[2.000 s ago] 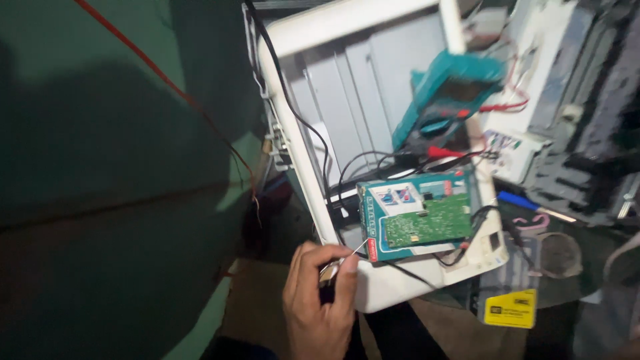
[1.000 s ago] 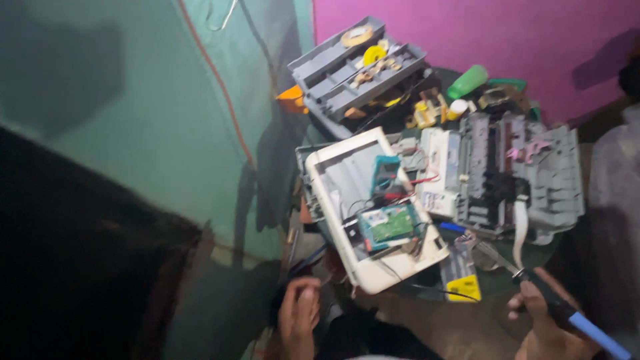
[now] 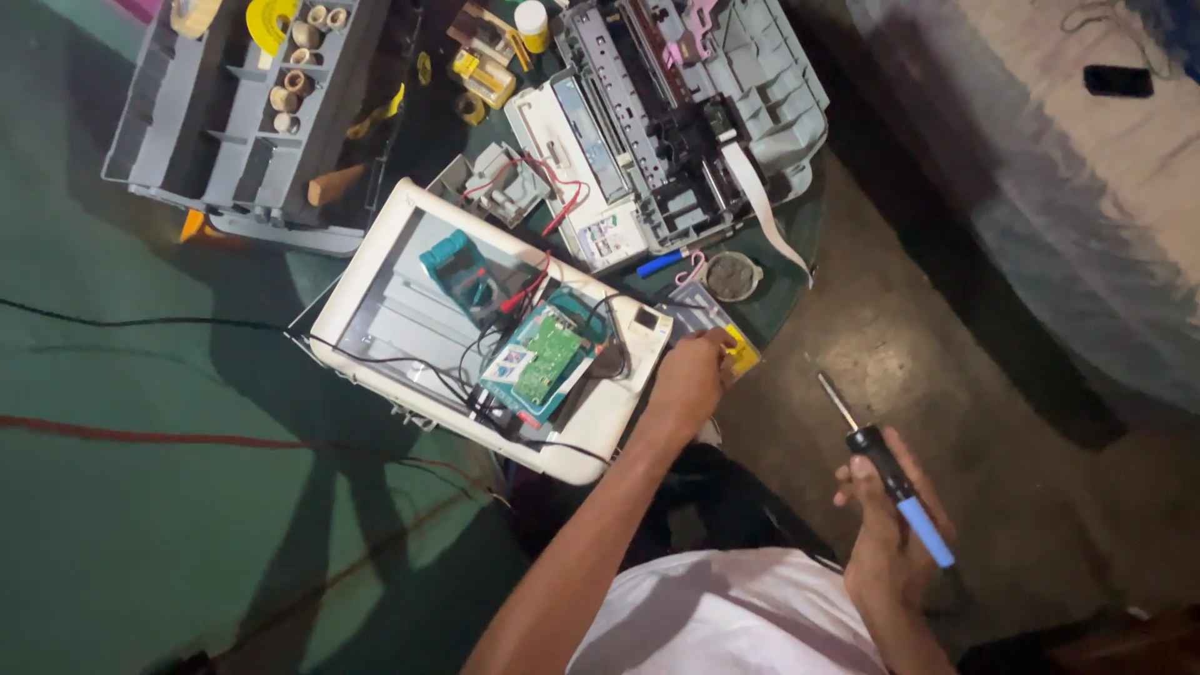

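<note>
My right hand [image 3: 891, 506] holds a soldering iron [image 3: 886, 469] with a black and blue handle, its metal tip pointing up and left over the floor. My left hand [image 3: 692, 380] is at the yellow-labelled end of a clear plastic case [image 3: 698, 314] by the table edge; its fingertips are partly hidden, so whether it grips the case is unclear. Left of that hand, a green circuit board [image 3: 548, 361] lies on a teal box [image 3: 497, 375] on the white scanner part [image 3: 600, 427] of a printer. A teal multimeter [image 3: 459, 272] lies on the scanner glass.
An opened printer mechanism [image 3: 656, 122] stands at the table's far side. A grey toolbox tray [image 3: 234, 141] is at the upper left. A blue pen [image 3: 661, 262] and a small round dish [image 3: 733, 277] lie near the table edge. Black cables [image 3: 394, 361] cross the scanner.
My left hand has moved right, to the plastic case. The soldering iron, in my right hand one second ago as well, now points away from the table items over the floor. The view has shifted a lot.
</note>
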